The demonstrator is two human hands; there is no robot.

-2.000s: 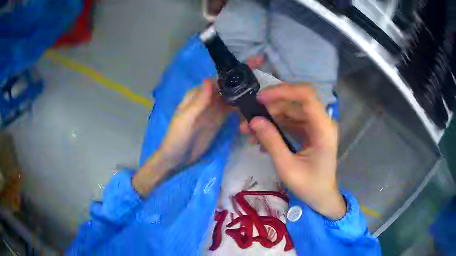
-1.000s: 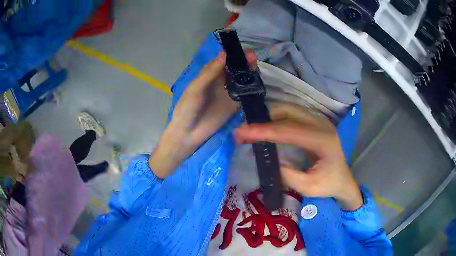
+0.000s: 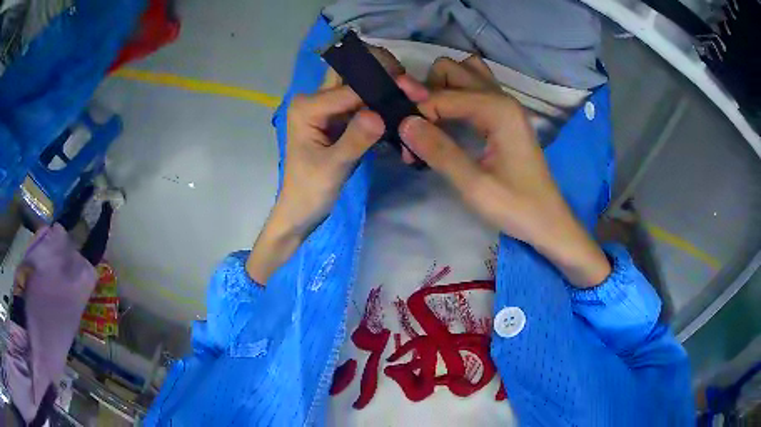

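Observation:
A black watch strap (image 3: 371, 79) is held over my lap at the upper middle of the view, slanting from upper left to lower right. A small shiny bit shows at its upper-left end. My left hand (image 3: 334, 125) grips the strap from the left, thumb on its edge. My right hand (image 3: 476, 138) pinches its lower part from the right, thumb and fingers close to my left thumb. The watch case is not visible; fingers cover the lower end of the strap.
The white curved bench edge (image 3: 701, 75) runs along the right, with dark items at the top right corner. A blue stool (image 3: 71, 167) stands at the left. A person's pink clothing (image 3: 54, 308) shows at the lower left. A yellow line (image 3: 196, 85) crosses the grey floor.
The watch was held open lengthwise with its case facing up; now only a strap length shows. My right hand has moved up beside my left, and both now pinch the strap.

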